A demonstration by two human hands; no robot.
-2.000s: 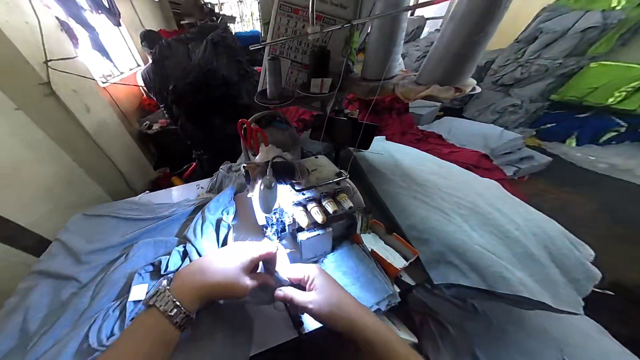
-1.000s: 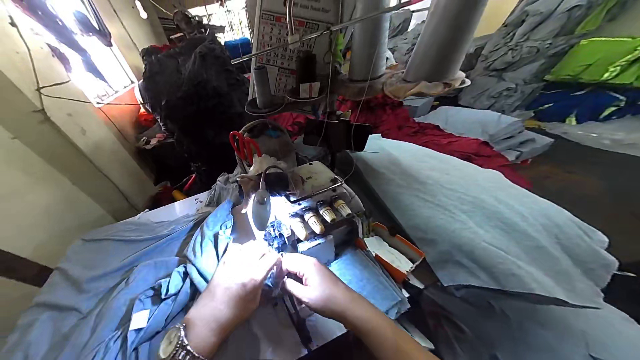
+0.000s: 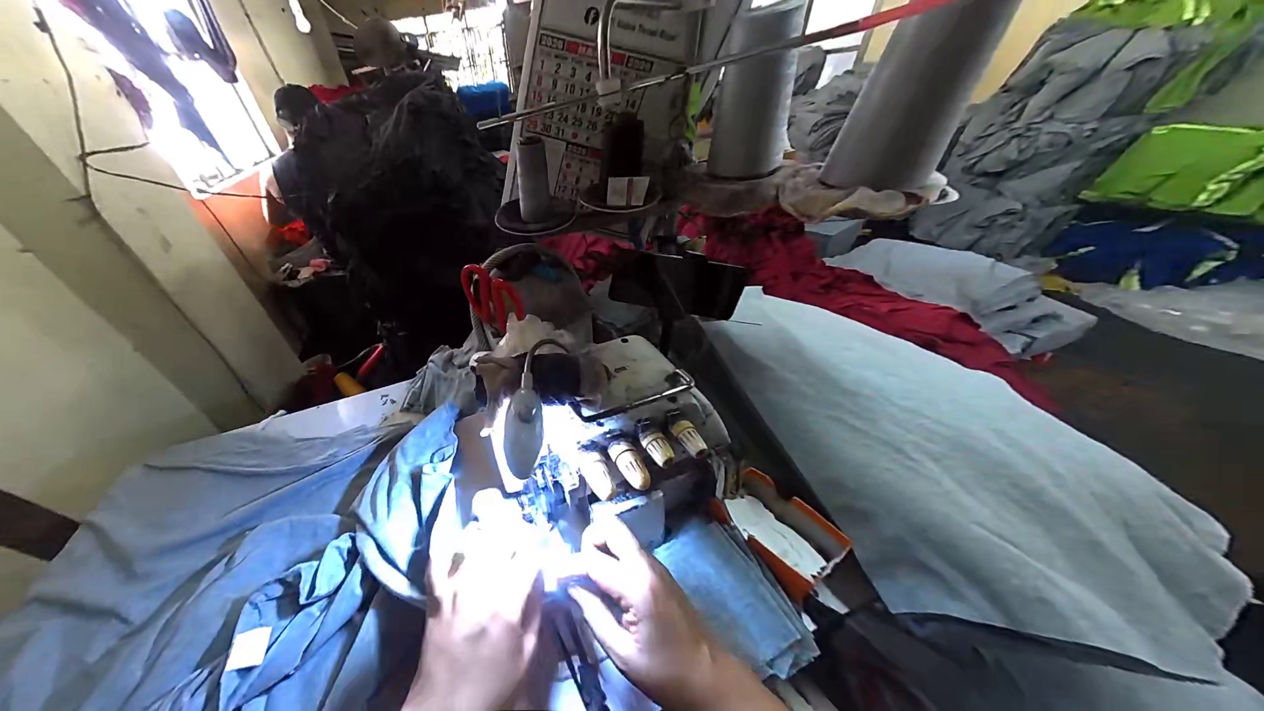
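An overlock sewing machine (image 3: pixel 642 380) with several tension dials (image 3: pixel 629 464) stands in front of me, its lamp (image 3: pixel 523 430) glaring over the needle area. My left hand (image 3: pixel 484 602) lies in that glare, palm down, just in front of the needle area. Close beside it, my right hand (image 3: pixel 642 612) has its thumb and fingers bent toward a small dark piece of fabric (image 3: pixel 563 592). Glare and the fingers hide whether either hand grips it. Blue fabric (image 3: pixel 405 494) lies bunched left of my left hand. Folded blue pieces (image 3: pixel 736 592) rest right of my right hand.
An orange box (image 3: pixel 790 533) with white contents sits right of the machine. Light blue fabric (image 3: pixel 938 444) spreads across the right side. Thread cones (image 3: pixel 755 94) stand behind, and red-handled scissors (image 3: pixel 492 296) hang at the machine's back. A person (image 3: pixel 286 148) is partly visible beyond dark cloth (image 3: pixel 405 188).
My left hand has turned from reaching sideways with its wristwatch showing to lying forward near the needle area. The watch is out of view now. My right hand stays close beside it.
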